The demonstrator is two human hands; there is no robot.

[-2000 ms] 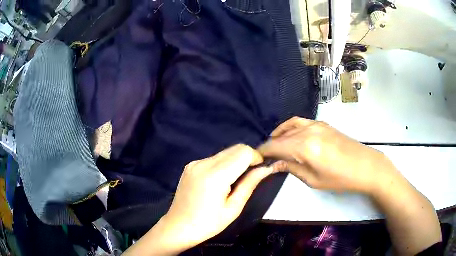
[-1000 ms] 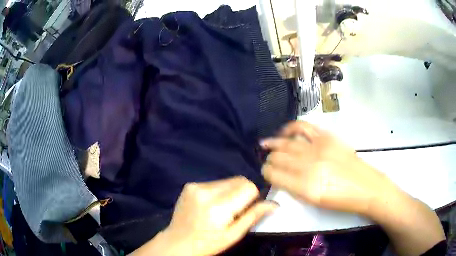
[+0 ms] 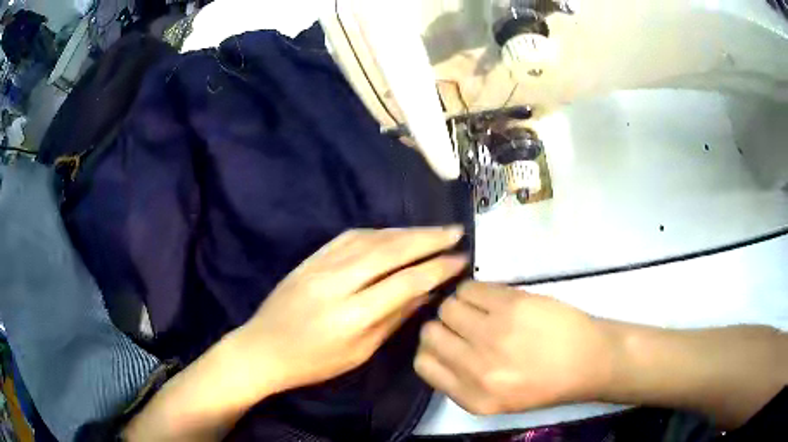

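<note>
A dark navy denim garment (image 3: 259, 164) lies left of the needle area, with its dark edge (image 3: 467, 207) running down from the presser foot area. My left hand (image 3: 354, 298) lies on the cloth with its fingertips at this edge. My right hand (image 3: 510, 345) has curled fingers at the same edge, just below my left fingertips; the cloth under them is mostly hidden. A pale grey-blue lined part (image 3: 52, 293) lies at the far left. The needle plate (image 3: 491, 179) shows right beside the cloth edge.
The cream machine head (image 3: 389, 78) stands above the cloth. A ribbed tension knob (image 3: 529, 52) and a lower one (image 3: 524, 173) are right of the needle. The flat white machine bed (image 3: 622, 190) has a dark seam line. Cluttered items lie at the upper left.
The view has shifted, so machine and cloth sit further left. My left hand has moved up to the cloth edge and lies flatter. My right hand has moved below it, fingers more curled.
</note>
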